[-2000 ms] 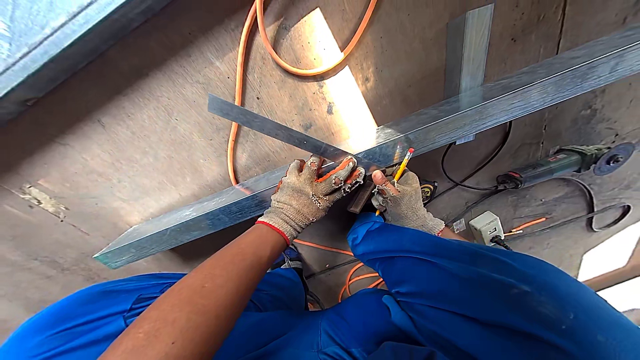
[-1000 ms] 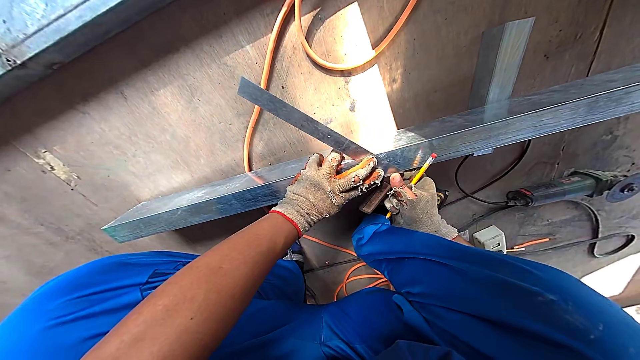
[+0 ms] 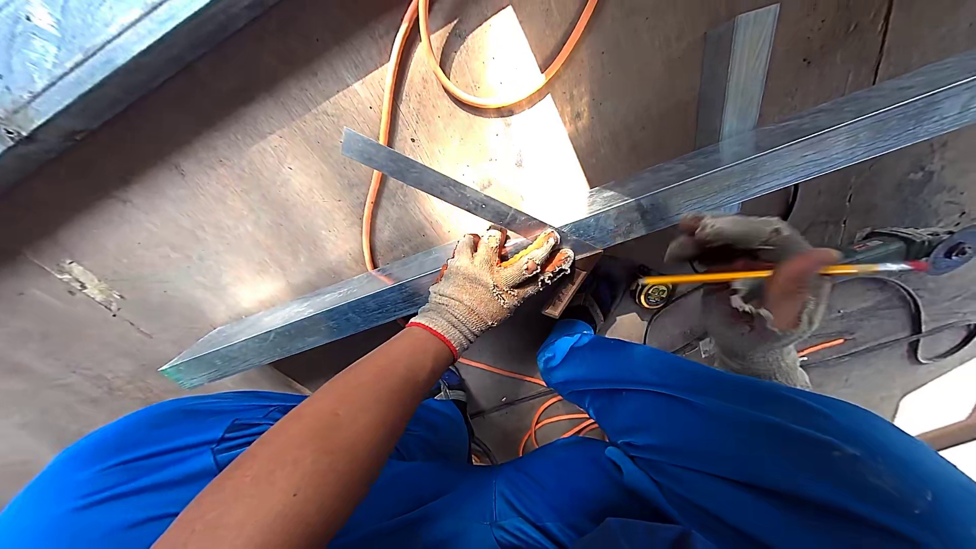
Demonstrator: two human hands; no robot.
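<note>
A long galvanized metal box bar runs diagonally across the view. My left hand, in a worn knit glove, presses on the bar and grips the stock of a try square, whose metal blade points up to the left. The wooden-looking stock shows beneath the fingers. My right hand, gloved and blurred by motion, holds a yellow pencil to the right of the square, off the bar. Near the pencil's left end lies a tape measure.
An orange hose loops over the plywood behind the bar. A flat metal strip lies under the bar at the upper right. An angle grinder with cables is at the right. A large metal piece fills the upper left corner.
My right hand has moved right, away from the square and bar, with the pencil now lying roughly level in it. My left hand has stayed at the square.
</note>
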